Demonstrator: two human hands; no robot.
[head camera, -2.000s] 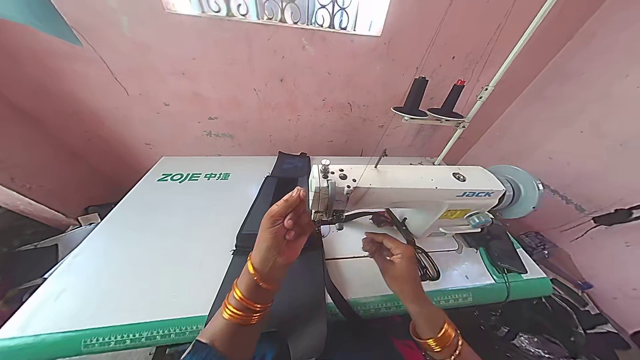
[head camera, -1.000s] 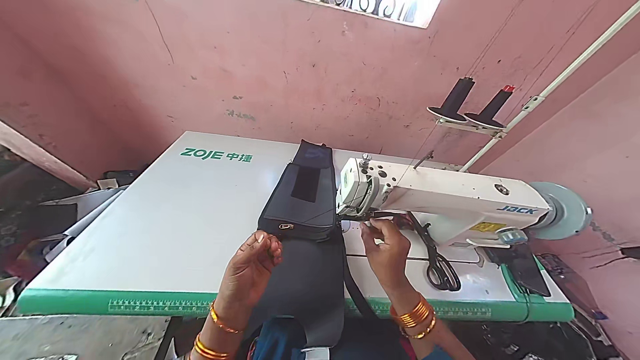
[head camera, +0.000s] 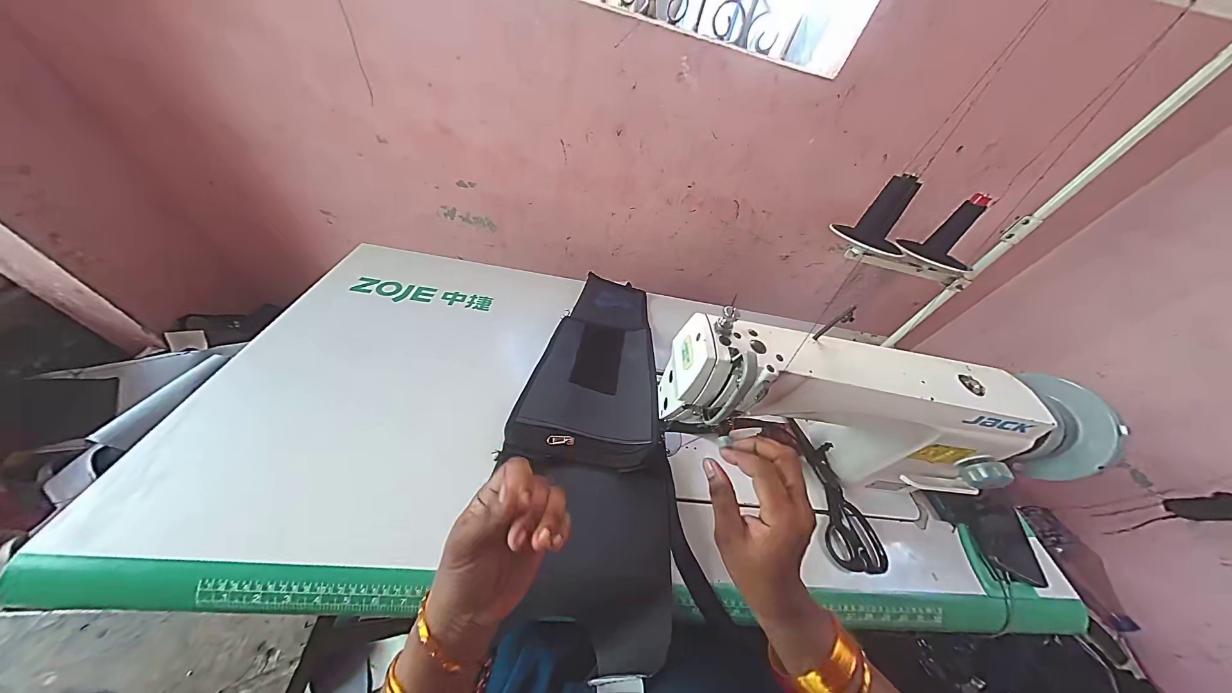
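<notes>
A white Jack sewing machine (head camera: 866, 395) stands on the white table (head camera: 366, 404). To its left lies a dark fabric piece (head camera: 606, 539) with a zippered pouch (head camera: 587, 385), running from the far part of the table over the front edge. My left hand (head camera: 520, 520) hovers over the fabric's left side, fingers curled; whether it holds a fine thread cannot be told. My right hand (head camera: 765, 491) is raised just in front of the machine's needle area, thumb and fingers apart, nothing seen between them. The needle itself is hidden. Black-handled scissors (head camera: 855, 539) lie right of my right hand.
Two dark thread cones (head camera: 885, 214) sit on a stand behind the machine. A green edge strip with a ruler (head camera: 308, 594) runs along the table's front. A dark flat object (head camera: 1001, 544) lies at the right front. Papers or cloth (head camera: 144, 404) are piled at the left.
My left hand was up near the machine head two seconds ago and is now lower, over the fabric. My right hand's fingers have spread apart. The view has shifted.
</notes>
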